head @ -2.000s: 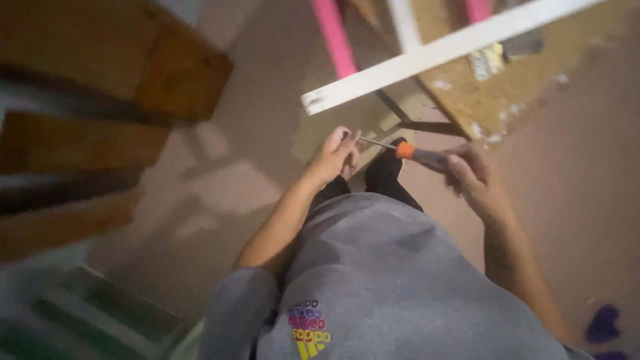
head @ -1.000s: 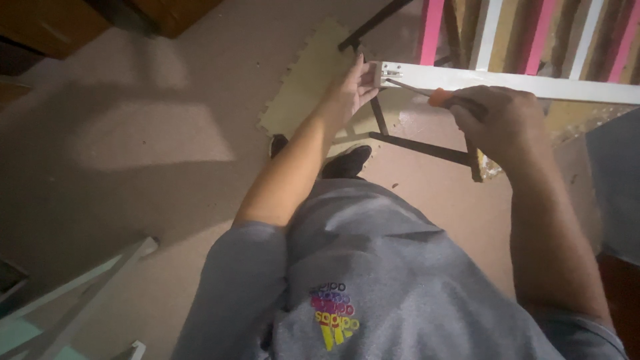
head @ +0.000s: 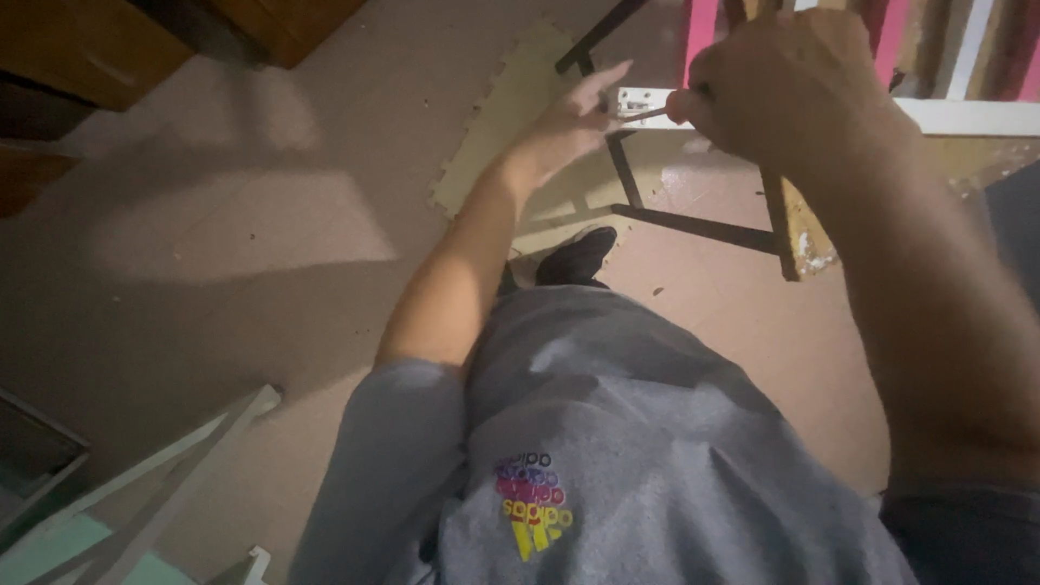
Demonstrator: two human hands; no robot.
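My right hand (head: 788, 89) is closed around a screwdriver (head: 676, 107) with an orange collar at the front of its handle. Its thin shaft points left to a small metal fitting (head: 639, 106) on the end of a white wooden rail (head: 967, 118). Beside that end is my left hand (head: 573, 122), with a finger stretched out and the others near the screwdriver's tip; whether it grips the rail is unclear. Pink slats (head: 700, 36) and white slats (head: 970, 49) meet the rail from above.
Under the rail stands a worn wooden table (head: 804, 236) with dark metal legs (head: 699, 227). A cream foam mat (head: 479, 154) lies on the floor near my shoe (head: 577, 256). Wooden furniture (head: 97, 49) is at the upper left, and a white frame (head: 187, 463) is at the lower left.
The screwdriver, pointed at my left hand away from the rail two seconds ago, is now at the fitting on the rail's end. The view has shifted strongly. My right hand still holds the screwdriver.
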